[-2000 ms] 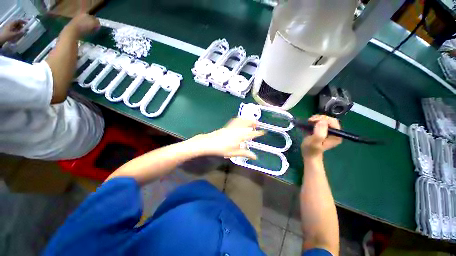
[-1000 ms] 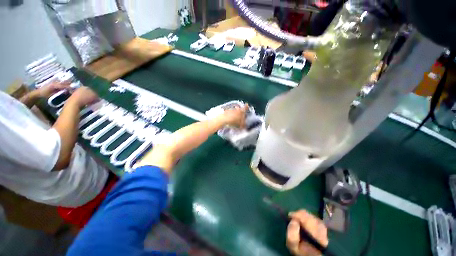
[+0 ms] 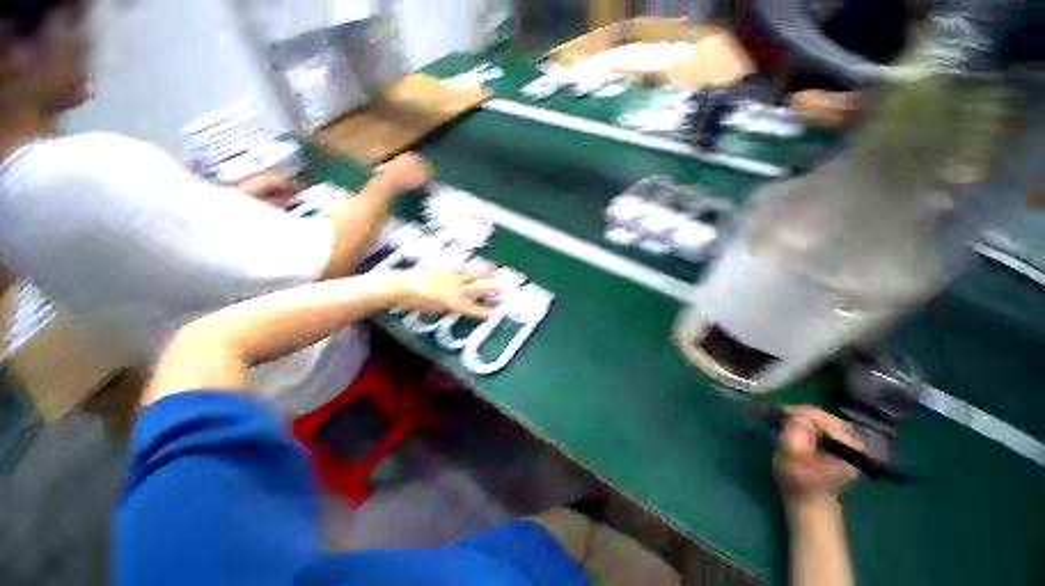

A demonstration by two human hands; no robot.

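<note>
My left hand (image 3: 453, 288) is stretched out to the left over a row of white oblong housings (image 3: 504, 341), its fingers apart and at or just above them. The blur hides whether it grips one. My right hand (image 3: 814, 452) holds the black soldering iron (image 3: 854, 454) at the right, its tip pointing left below the fume extractor hood (image 3: 791, 286). The dark iron stand (image 3: 882, 389) is just behind the right hand, blurred.
A co-worker in white (image 3: 172, 229) sits at the left, one arm reaching beside the row. Loose small white parts (image 3: 458, 218) lie behind it. Waiting housings (image 3: 665, 218) stand left of the hood. A red stool (image 3: 361, 429) is below the bench edge. Cardboard (image 3: 401, 115) lies farther back.
The view has turned left. My left hand has moved from the waiting housings near the hood to the row by the co-worker. My right hand still holds the iron.
</note>
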